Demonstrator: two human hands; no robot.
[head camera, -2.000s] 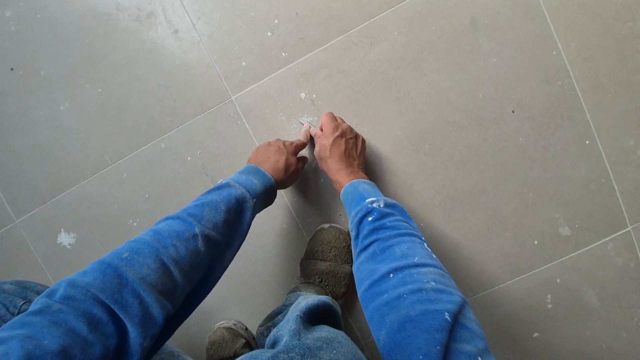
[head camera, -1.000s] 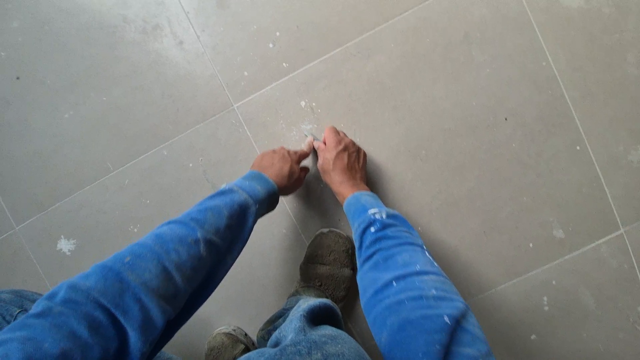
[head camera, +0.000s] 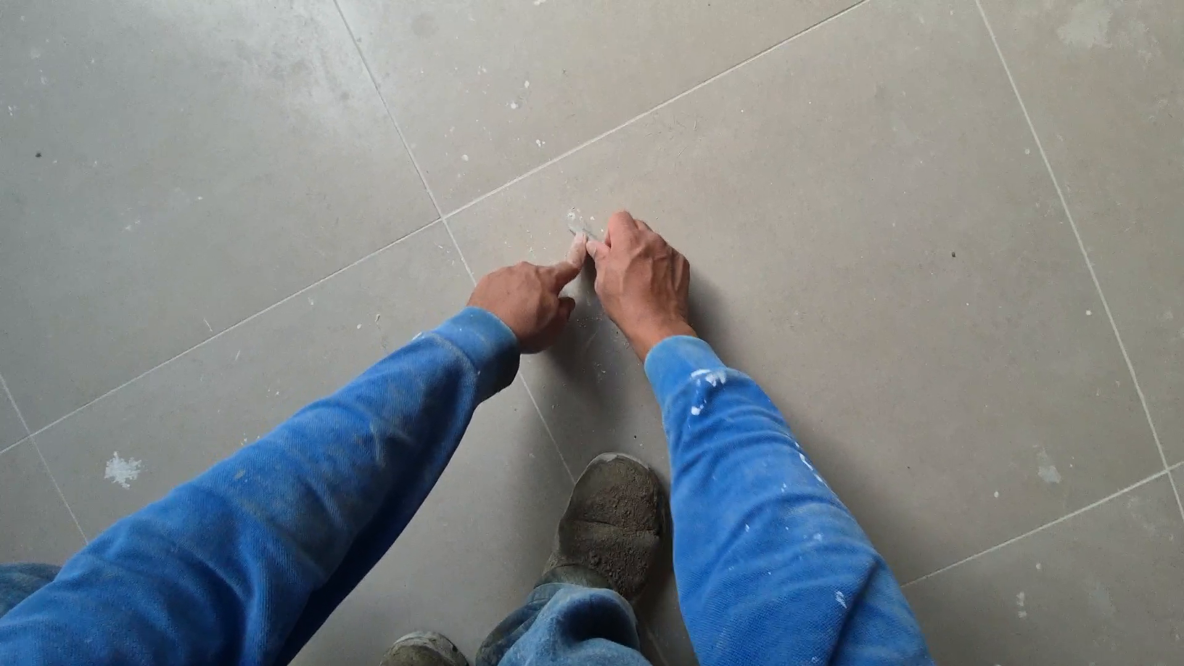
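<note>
My right hand (head camera: 643, 277) is closed around a small thin blade-like tool (head camera: 590, 235), mostly hidden by the fingers, its end low at the floor tile. My left hand (head camera: 527, 298) reaches in from the left with the index finger extended, its whitish tip touching or very close to the tool; the other fingers are curled. Just beyond the fingertips a patch of white residue (head camera: 575, 218) marks the grey floor tile (head camera: 832, 277). Blue sleeves cover both arms, the right one specked with white.
Pale grout lines (head camera: 652, 109) cross the tiled floor. A larger white splatter (head camera: 122, 470) lies at the left, with smaller specks scattered about. My dusty shoe (head camera: 612, 523) stands below the hands, and part of the other shoe (head camera: 424, 649) shows at the bottom edge.
Some white flecks seen just beyond the fingertips one second ago no longer show there. Both hands stay close together at nearly the same spot.
</note>
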